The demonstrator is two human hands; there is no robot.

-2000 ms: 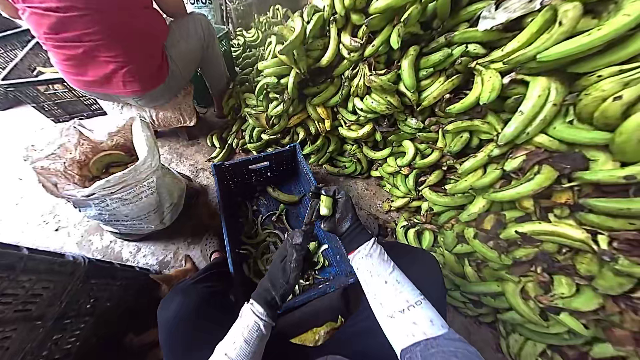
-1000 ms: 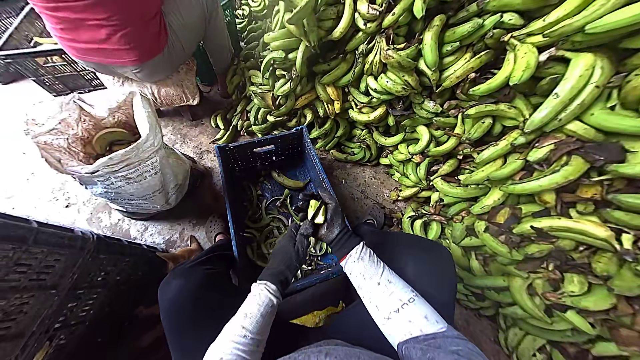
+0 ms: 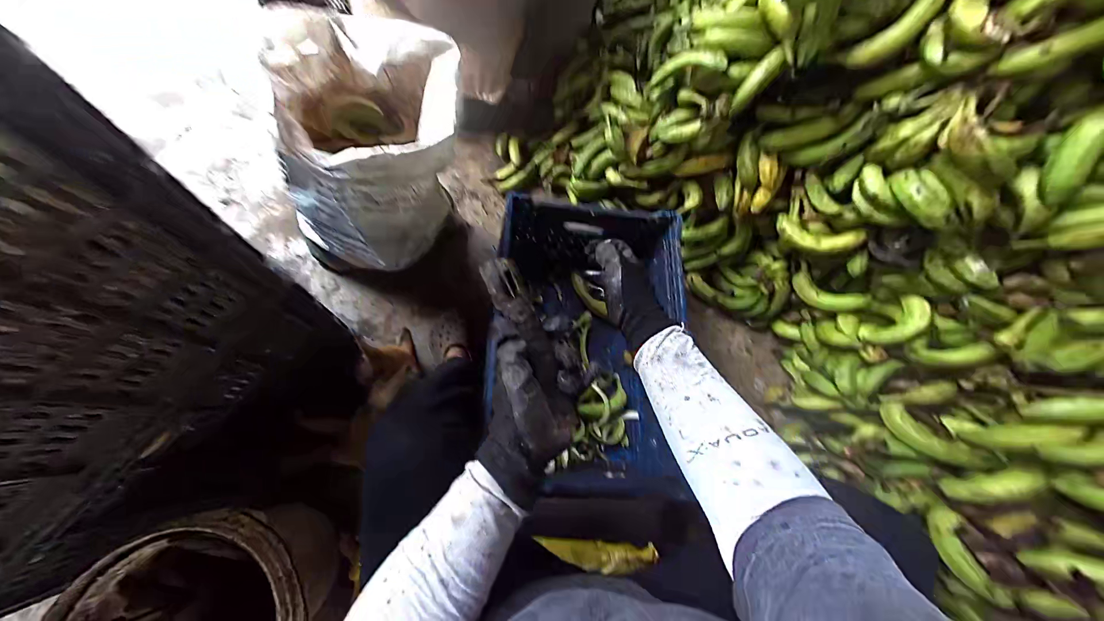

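Observation:
My left hand point(image 3: 524, 392), in a dark glove, is closed around a peeler-like tool point(image 3: 511, 289) with a dark, dirty handle, over the left side of the blue plastic crate point(image 3: 674, 259). Toward the crate's far right part reaches my right hand point(image 3: 614, 272), also gloved, its fingers on a green plantain point(image 3: 589, 294). Whether it grips the plantain firmly cannot be told. Green peels point(image 3: 604, 410) lie in the crate's near half, below the hands. Some of the crate floor shows blue between them.
A large heap of green plantains point(image 3: 897, 319) fills the right side. A white woven sack point(image 3: 379, 198) stands beyond the crate at left. Black slatted crates point(image 3: 129, 345) rise at left, with a round bucket point(image 3: 280, 561) below. A yellow peel point(image 3: 599, 555) lies near my lap.
My hands have moved apart; they were together over the crate. My right hand has reached forward to the plantain in the crate. The view has swung left.

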